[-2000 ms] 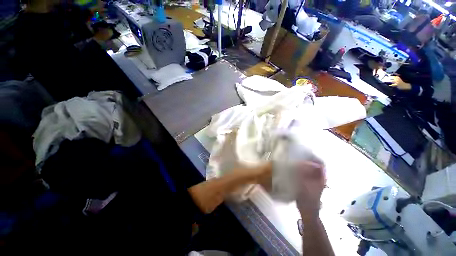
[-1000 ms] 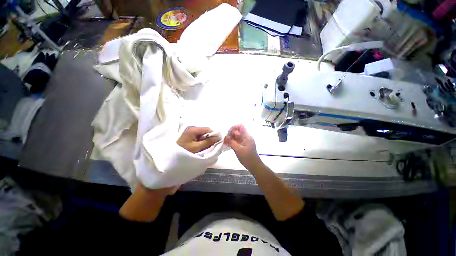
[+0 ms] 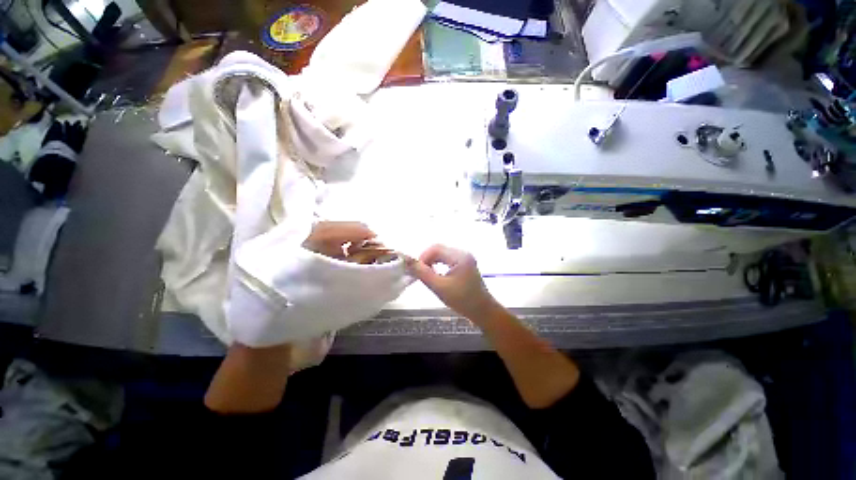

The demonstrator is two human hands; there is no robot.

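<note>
A white garment piece (image 3: 253,197) lies heaped left of the sewing machine, with one tube-like part pulled toward the table's front edge. My left hand (image 3: 349,244) is inside the tube's opening, its fingers bent at the edge; the forearm passes under the cloth. My right hand (image 3: 450,277) pinches the garment edge (image 3: 409,264) at the opening's right end. The sewing machine (image 3: 657,169) is right of my hands, its needle end (image 3: 512,202) brightly lit. My hands and the cloth are apart from the needle.
Black-handled scissors (image 3: 771,274) lie at the table's right end. A ruler-marked grey edge (image 3: 563,326) runs along the front. White garments (image 3: 718,412) are heaped below at right, more cloth (image 3: 56,412) below at left. Dark cloth pieces (image 3: 493,17) lie behind the machine.
The view has turned from the left side to the machine. Since one second ago, the garment opening has spread wider between my hands, and my left hand has shifted slightly left.
</note>
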